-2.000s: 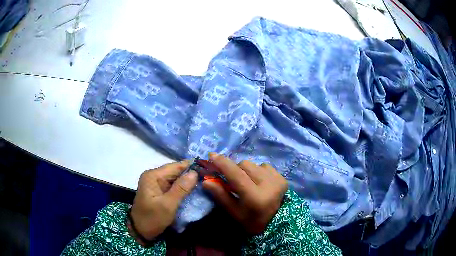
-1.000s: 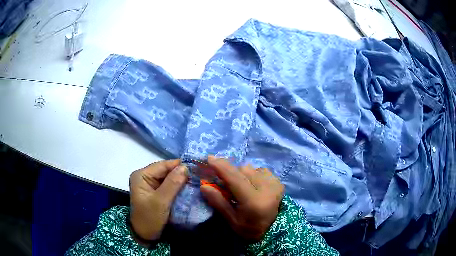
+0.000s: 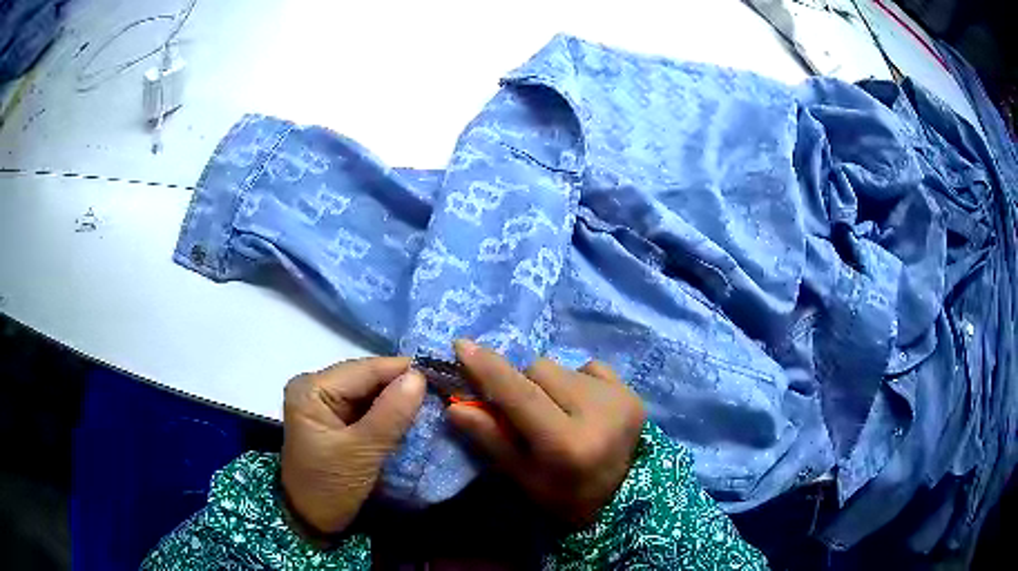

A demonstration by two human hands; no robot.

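A light-blue patterned denim shirt [image 3: 491, 223] lies bunched across the white table, one sleeve with its cuff [image 3: 218, 212] pointing left. My left hand [image 3: 344, 435] pinches the shirt's fabric between thumb and forefinger near the table's front edge. My right hand [image 3: 549, 429] is just right of it, closed around small thread snips [image 3: 464, 400]; an orange-red part shows between the fingers and the dark blades point left at the pinched fabric. Most of the snips are hidden in my palm. The shirt's lower part hangs below my hands.
The white table [image 3: 101, 268] has a curved front edge. A small white block with a thin looped cord [image 3: 164, 84] lies at the upper left. More blue garments [image 3: 971, 335] hang over the right side. Off-white cloth [image 3: 820, 39] lies at the top right; blue cloth [image 3: 28, 34] is at the top left corner.
Both hands have shifted slightly left with the pinched fabric since the earliest frame. My left hand still pinches the fabric and my right hand still holds the snips.
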